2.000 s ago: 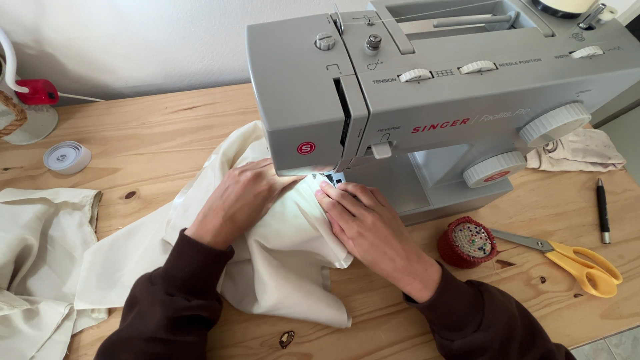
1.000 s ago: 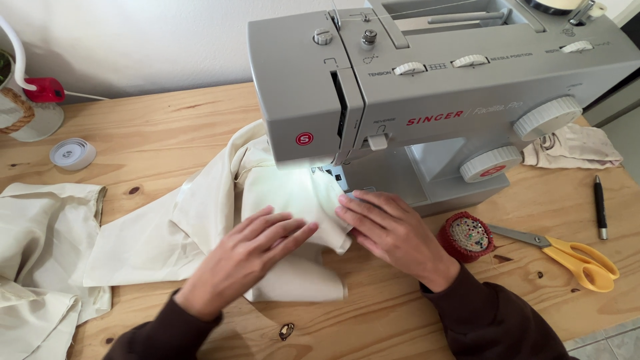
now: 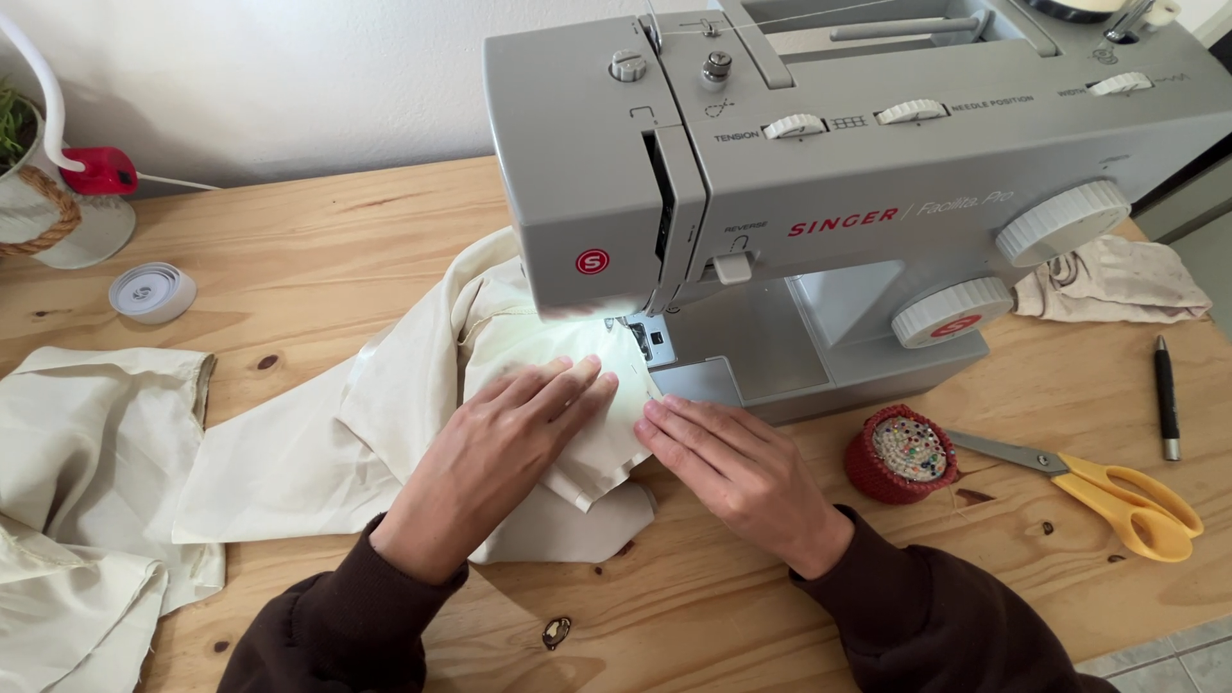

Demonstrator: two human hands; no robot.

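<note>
A grey Singer sewing machine (image 3: pixel 818 192) stands on the wooden table, its lamp lighting cream fabric (image 3: pixel 404 395) that lies partly under the needle area. Flat on this fabric, just in front of the presser foot, rests my left hand (image 3: pixel 510 443), fingers slightly apart. My right hand (image 3: pixel 741 472) has its fingertips on the fabric's right edge, beside the front of the machine bed. The right thumb is hidden, so whether that hand pinches the cloth is unclear. The needle tip is hard to make out.
More cream fabric (image 3: pixel 77 462) lies at the left, below a small white round container (image 3: pixel 152 293). A potted plant (image 3: pixel 14 125) stands at the back left. Right of my right hand are a red pincushion (image 3: pixel 900 452), yellow-handled scissors (image 3: pixel 1126 500), a black pen (image 3: pixel 1166 399) and a folded cloth (image 3: pixel 1116 279).
My left hand lifted off the fabric beside the needle area, and now lies on it again, nearer the right hand. The right hand has moved slightly down along the fabric's edge.
</note>
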